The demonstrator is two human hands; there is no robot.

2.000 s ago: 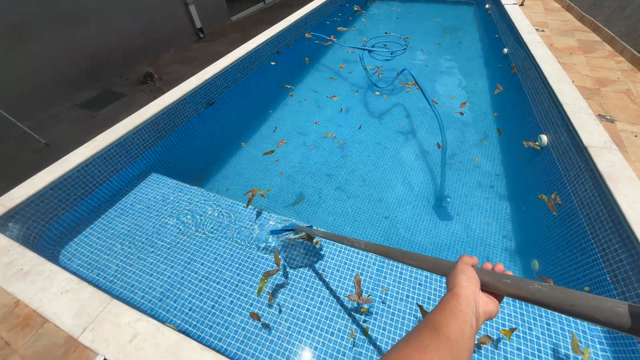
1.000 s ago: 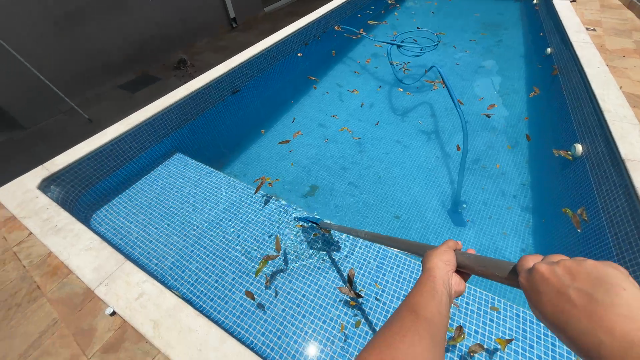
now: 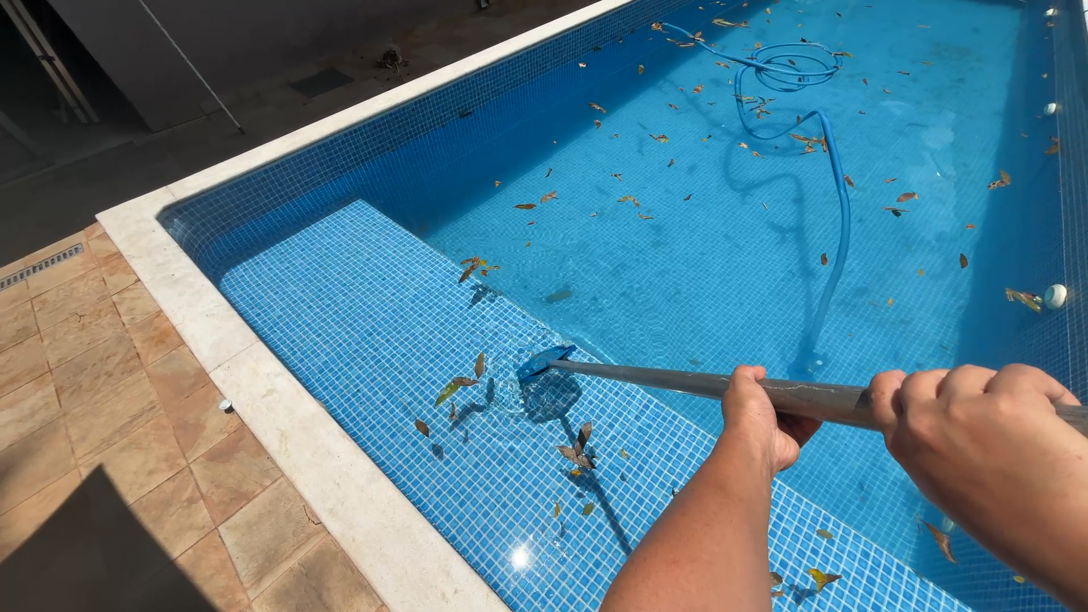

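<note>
A long grey metal pole [image 3: 654, 379] crosses the lower right of the view, with a small blue head [image 3: 544, 363] at its far end, at the water over the tiled pool ledge [image 3: 340, 280]. My left hand [image 3: 761, 418] is closed around the pole's middle. Farther back along it, my right hand [image 3: 977, 416] grips it from above. Brown and green leaves float about the blue head, among them a cluster [image 3: 580, 449] just below it and another [image 3: 456, 387] to its left. The head's underside is hidden.
A blue hose [image 3: 837, 187] lies coiled and looped in the pool's deeper part, among scattered leaves. Pale stone coping [image 3: 280, 416] edges the pool, beside stone paving [image 3: 110, 357]. White round fittings [image 3: 1054, 296] line the right wall. A dark wall stands beyond the far left coping.
Two seconds ago only one hand showed on the pole; now both do. The view has swung left, showing more paving.
</note>
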